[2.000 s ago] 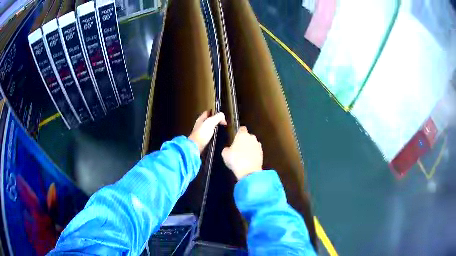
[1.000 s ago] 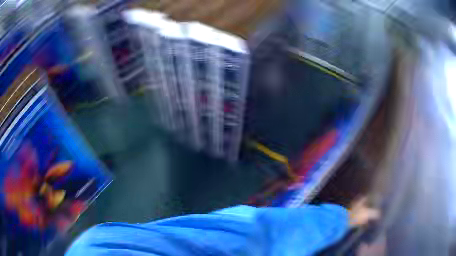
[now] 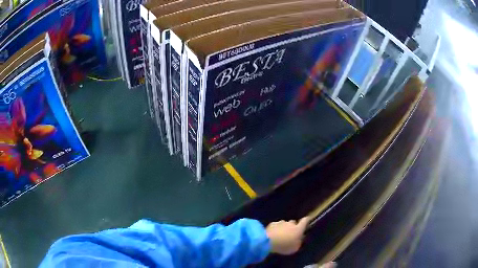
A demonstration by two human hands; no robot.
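Observation:
Dark TV cartons (image 3: 361, 162) with long brown top edges lean diagonally across the lower right, partly blurred. My left hand (image 3: 285, 236), in a blue sleeve, is at the bottom centre with its fingers closed on the top edge of the nearest one. Only a small, blurred part of my right hand (image 3: 321, 265) shows at the bottom edge, beside another brown edge; what it holds is hidden.
A row of dark "BESTA" cartons (image 3: 251, 99) stands upright ahead. Blue flower-print cartons (image 3: 36, 131) stand at the left. A white metal frame (image 3: 380, 73) is at the upper right. Yellow lines (image 3: 240, 180) mark the green floor.
The view has swung left, bringing the carton row to the centre and the handled cartons to the right. My right hand has mostly left the picture; my left hand stays at the cartons.

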